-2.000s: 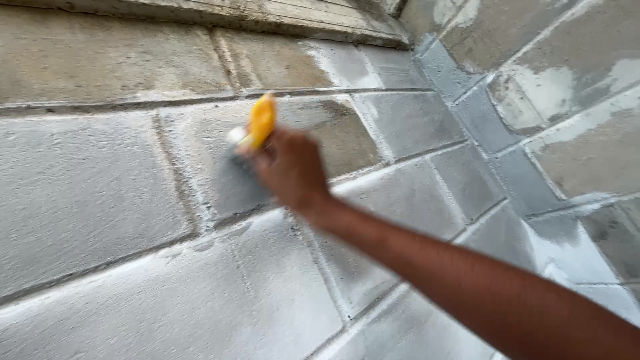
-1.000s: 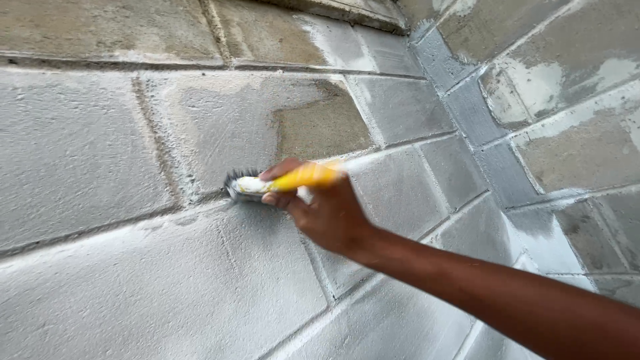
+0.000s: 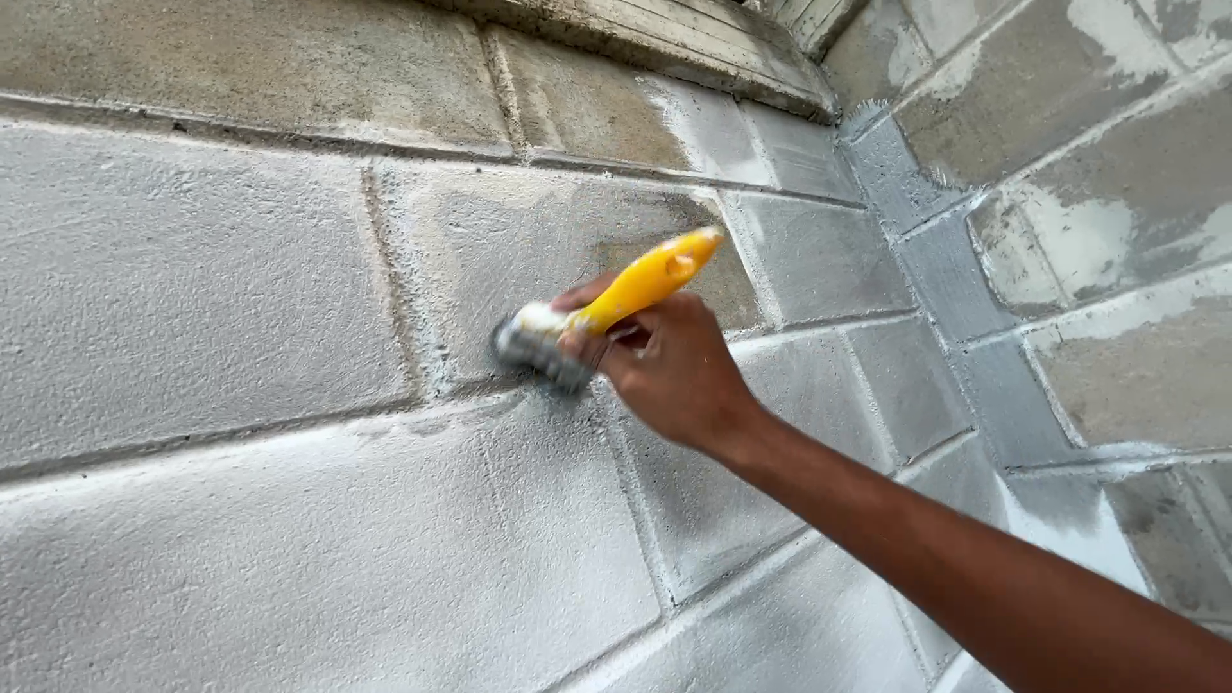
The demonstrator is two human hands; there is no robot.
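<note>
My right hand [image 3: 669,361] reaches in from the lower right, closed around a paintbrush with a yellow plastic handle [image 3: 650,282]. The handle tilts up to the right and has white paint on it. Dark, blurred bristles [image 3: 544,356] press on the concrete block wall [image 3: 510,250], close to a horizontal mortar joint. Around the brush the blocks carry white and light grey paint. A bare brown-grey patch [image 3: 736,289] of block shows just right of the handle. My left hand is not in view.
Above, a concrete ledge [image 3: 664,43] juts out over the wall. Unpainted block [image 3: 260,67] runs along the upper left. At the right, an adjoining block wall [image 3: 1136,366] meets this one at a corner, with a grey painted strip [image 3: 962,279] beside it.
Two seconds ago the brush was higher on the same block; it has come down to the lower joint. Since one second ago the handle has swung from nearly level to steeper.
</note>
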